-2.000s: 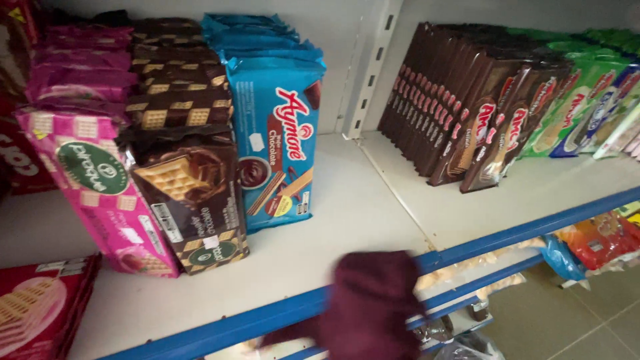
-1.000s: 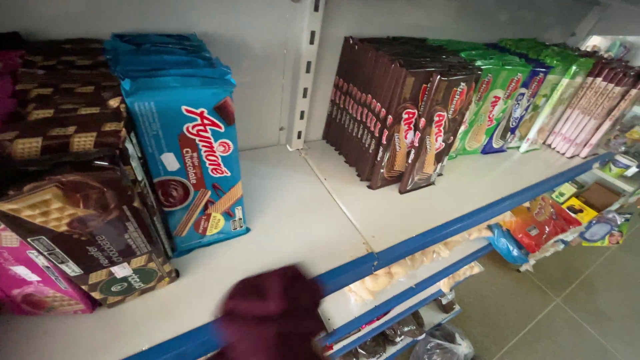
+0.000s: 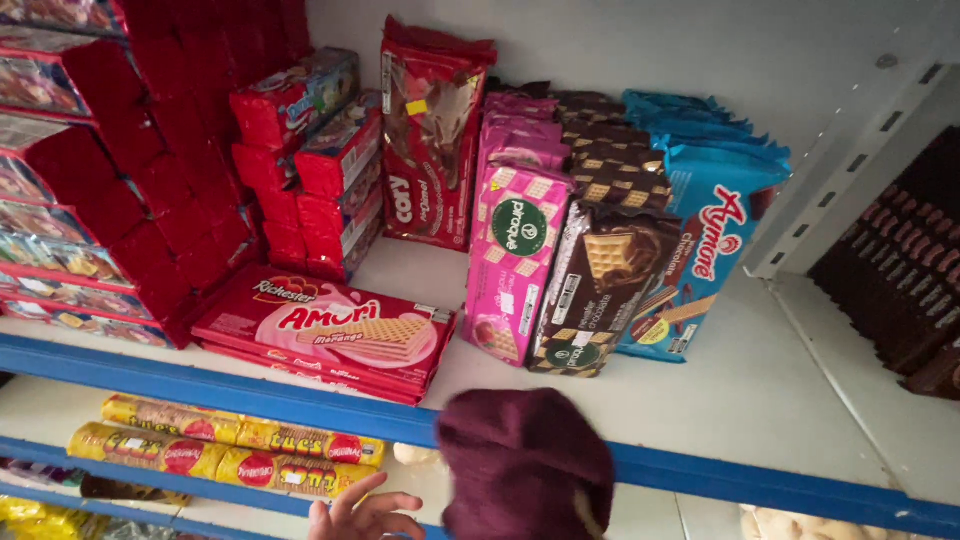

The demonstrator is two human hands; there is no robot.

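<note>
My left hand (image 3: 367,514) is at the bottom, left of centre, fingers spread and holding nothing, in front of the lower shelf. Just right of it, a bunched maroon cloth (image 3: 525,465) overlaps the blue shelf edge. My right hand is almost wholly hidden by this cloth; only a sliver of skin (image 3: 589,514) shows at its lower right. Above stand upright wafer packs: pink (image 3: 517,262), brown (image 3: 604,289) and blue (image 3: 705,247). Flat red Amori wafer packs (image 3: 330,326) lie stacked to the left of them.
Red boxes (image 3: 165,150) are piled at the left, beside a red Cory pack (image 3: 431,135). The blue shelf edge (image 3: 750,480) crosses the view. Yellow biscuit rolls (image 3: 225,450) lie on the shelf below. A slotted upright (image 3: 847,172) and dark packs (image 3: 900,262) are at the right.
The view has swung left since one second ago, bringing the red boxes into sight. My left hand with spread fingers now shows beside the cloth. The maroon cloth is still at the shelf edge.
</note>
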